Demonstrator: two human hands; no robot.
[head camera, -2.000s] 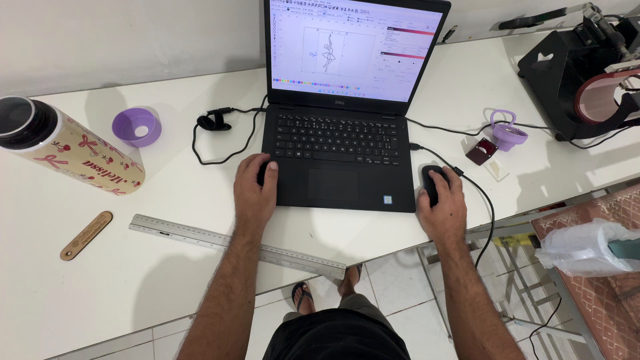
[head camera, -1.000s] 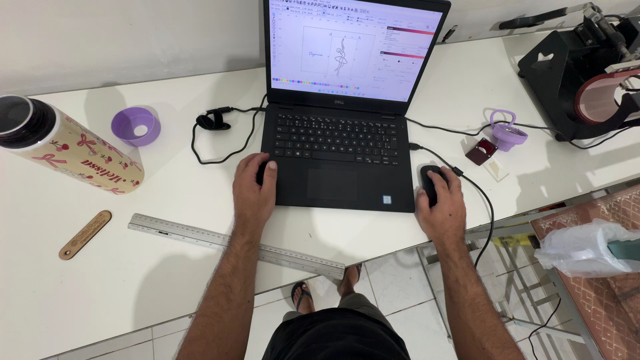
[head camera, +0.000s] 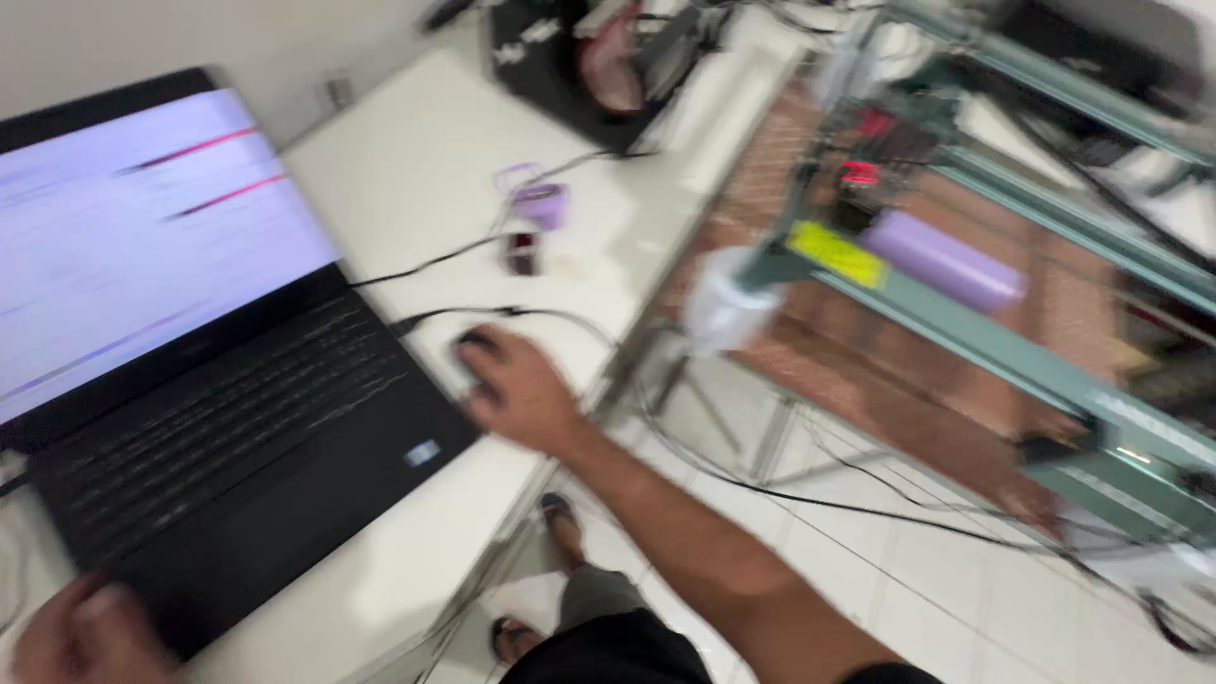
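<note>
The view is blurred. My right hand (head camera: 521, 389) rests over a black computer mouse (head camera: 478, 348) on the white table, right of a black laptop (head camera: 237, 532). At the bottom left, my left hand (head camera: 90, 636) lies at the laptop's front corner; its fingers are too blurred to read. The lit laptop screen (head camera: 161, 228) shows a program window with red bars. Beyond the mouse, a small purple cup-like object (head camera: 541, 205) and a dark red object (head camera: 522, 254) sit near a black cable.
A black press-like machine (head camera: 570, 66) stands at the table's back. To the right, a green metal-framed machine (head camera: 988, 332) holds a purple cylinder (head camera: 945, 261) above a brown surface. A white container (head camera: 731, 299) is by its corner. Cables hang over the tiled floor.
The view has swung strongly to the right, bringing in the green-framed machine. The tumbler, ruler and wooden tag have left the view. My right hand is still at the mouse.
</note>
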